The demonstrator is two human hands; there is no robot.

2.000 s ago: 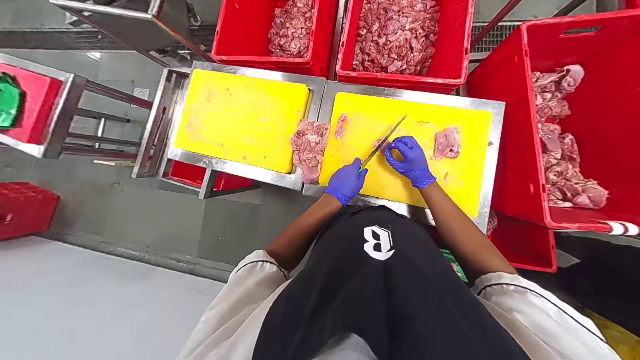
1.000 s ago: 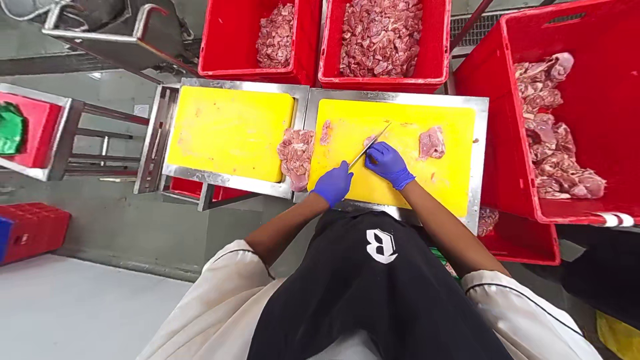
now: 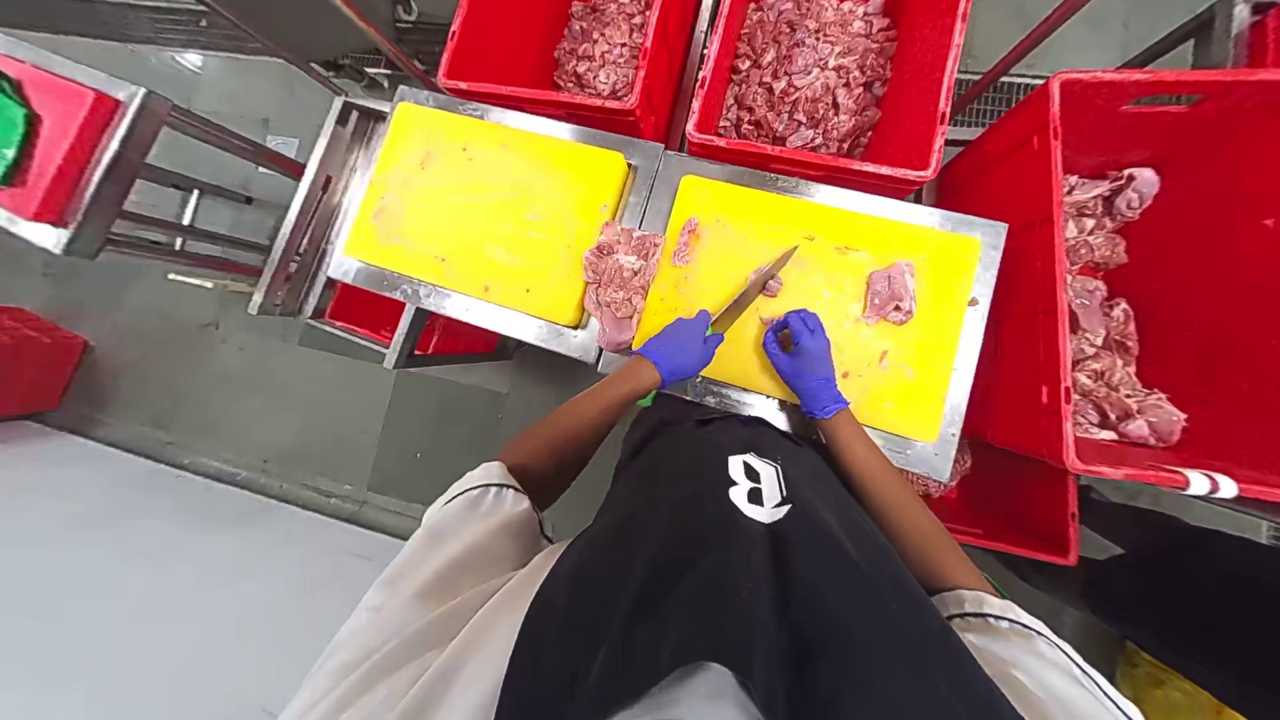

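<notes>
My left hand (image 3: 681, 349), in a blue glove, is closed round the green handle of a knife (image 3: 752, 292), whose blade points up and right over the yellow cutting board (image 3: 910, 370). Just right of the blade, my right hand (image 3: 803, 362), also gloved, has its fingertips together at a small scrap of meat; its grip is unclear. A small meat piece (image 3: 772, 286) touches the blade. Further right lies a larger raw meat piece (image 3: 890, 293), and a thin strip (image 3: 685, 242) is at the board's left. A big raw meat piece (image 3: 620, 283) bridges the gap between both boards.
A second yellow board (image 3: 490, 205) sits on the steel table at left. Beyond the tables stand a red crate of cut meat (image 3: 810, 75) and another (image 3: 602, 45). At right is a large red crate (image 3: 1210, 300) with meat pieces. A steel frame (image 3: 300, 210) stands at left.
The blade has moved left of my right hand, leaving a gap between them; a second ago they were close together. A small meat piece now shows beside the blade. The view has shifted and tilted.
</notes>
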